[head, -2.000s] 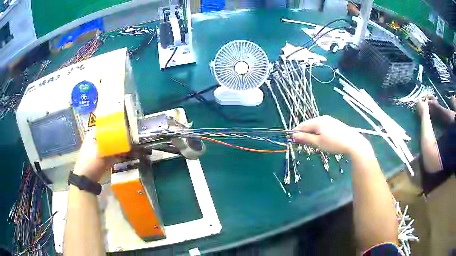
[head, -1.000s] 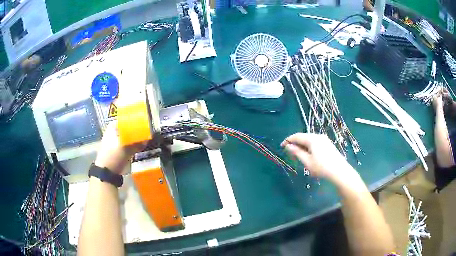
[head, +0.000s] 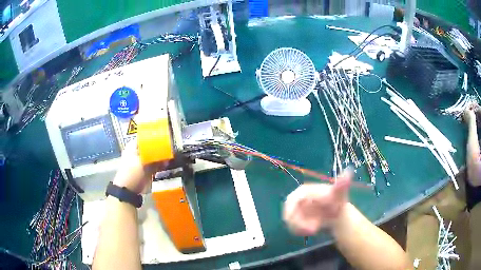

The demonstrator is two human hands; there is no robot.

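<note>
The cream taping machine [head: 95,116] stands left of centre. A multicoloured wire bundle [head: 253,152] comes out of its right side past the grey tape roll [head: 240,160], with its free end sloping down to the right. My left hand [head: 132,171] is at the gap between the orange upper guard [head: 155,141] and the orange lower block [head: 178,219]; its fingers are hidden, so its hold cannot be seen. My right hand [head: 316,206] is motion-blurred beside the bundle's free end, thumb up; whether it touches a wire cannot be told.
A white desk fan [head: 287,79] stands behind the bundle. Wrapped harnesses [head: 352,121] and white tubes [head: 419,132] lie to the right. Unwrapped harnesses [head: 50,227] lie left of the machine. Another person's hand [head: 469,115] is at the far right, and a white stand [head: 219,45] is at the back.
My right hand has let the wires go slack from their taut line and has moved down towards the bench's front edge. My left hand stays at the guard. The whole view has shifted.
</note>
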